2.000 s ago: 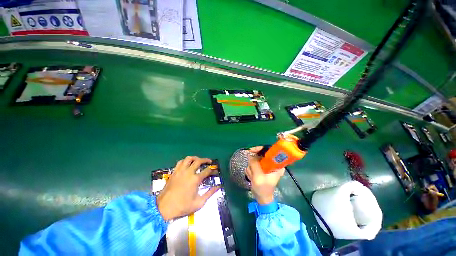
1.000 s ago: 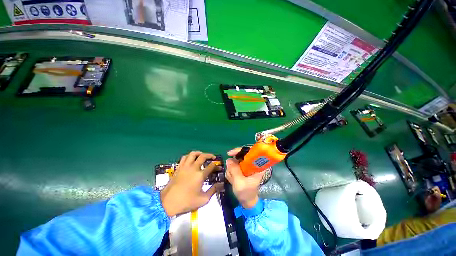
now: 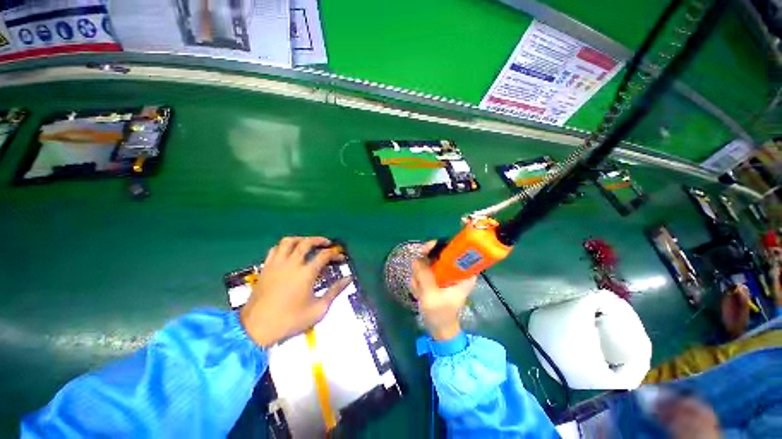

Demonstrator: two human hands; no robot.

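An opened tablet [image 3: 360, 360] lies tilted in front of me, with an orange flex cable [image 3: 319, 377] across its pale middle. My left hand [image 3: 287, 291] rests on its far, board end, fingers spread over the parts; whether it pinches anything is hidden. My right hand [image 3: 442, 300] grips the orange electric screwdriver [image 3: 472, 254], held over the speckled round dish of screws [image 3: 401, 273], right of the tablet. The screwdriver's tip is hidden behind the hand and dish area.
More opened tablets [image 3: 422, 168] lie along the back of the green bench. A white roll [image 3: 592, 341] and a dark-red pile [image 3: 605, 264] are at right. A black cable and coil spring [image 3: 549, 182] hang over the bench. Another person's hand [image 3: 736, 310] is at far right.
The screwdriver and my right hand have moved from the tablet's edge back right to the dish. The tablet and my left hand sit further left and higher in view, the tablet more tilted.
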